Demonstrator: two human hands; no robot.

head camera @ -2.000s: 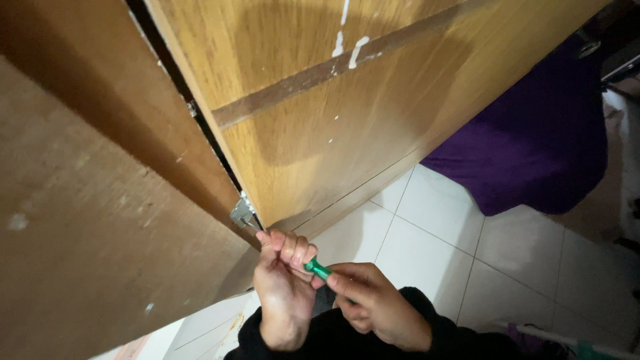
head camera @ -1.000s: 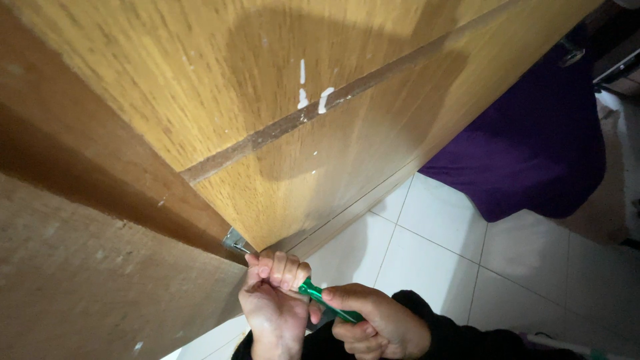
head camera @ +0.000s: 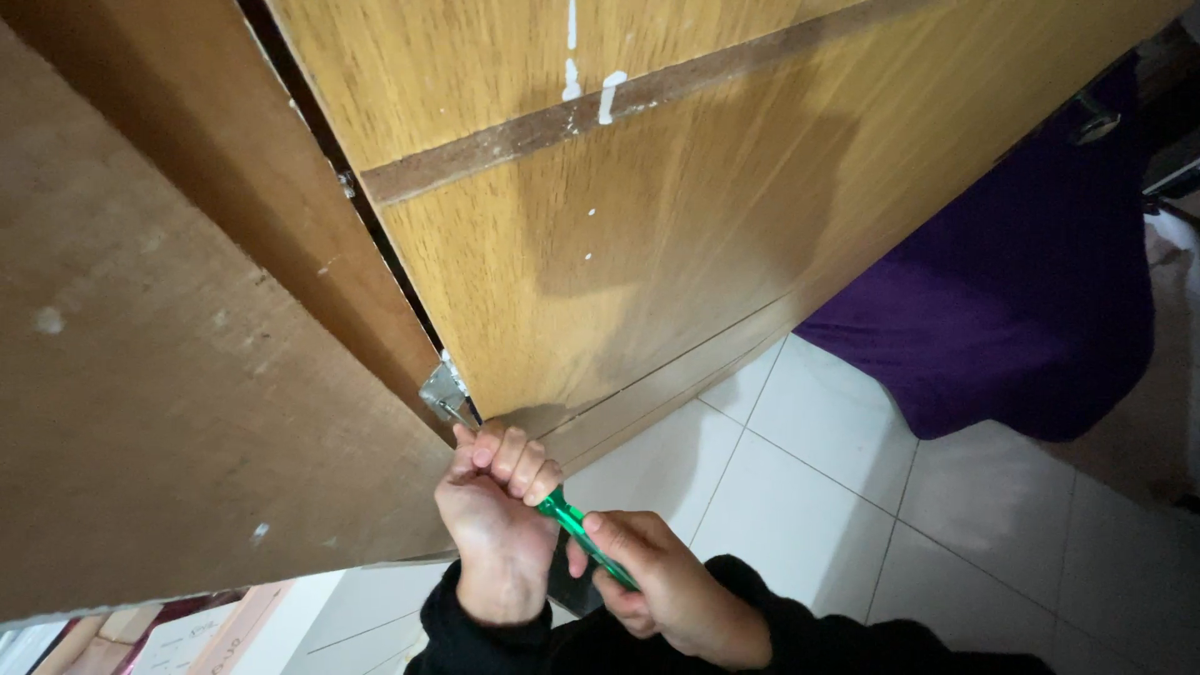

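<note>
My left hand [head camera: 506, 506] closes around the front of a screwdriver, near the lower corner of a wooden door [head camera: 656, 234]. My right hand [head camera: 666, 581] grips the screwdriver's green handle [head camera: 586, 539] lower down. The thin metal shaft shows past my left fingertips, its tip at a metal hinge [head camera: 444, 392] on the brown wooden frame [head camera: 319, 272]. Whether the tip sits in a screw is too small to tell. The rest of the shaft is hidden by my left fingers.
A brown wooden panel [head camera: 169, 394] stands at the left. Purple cloth [head camera: 1003, 281] hangs beyond the door, over white floor tiles [head camera: 806, 478]. Papers or books bearing writing [head camera: 187, 642] lie at the bottom left. A dark gap runs between door and frame.
The dark gap beside the door, seen two seconds ago, was out of sight one second ago and shows again now. Both hands stay on the screwdriver at the hinge.
</note>
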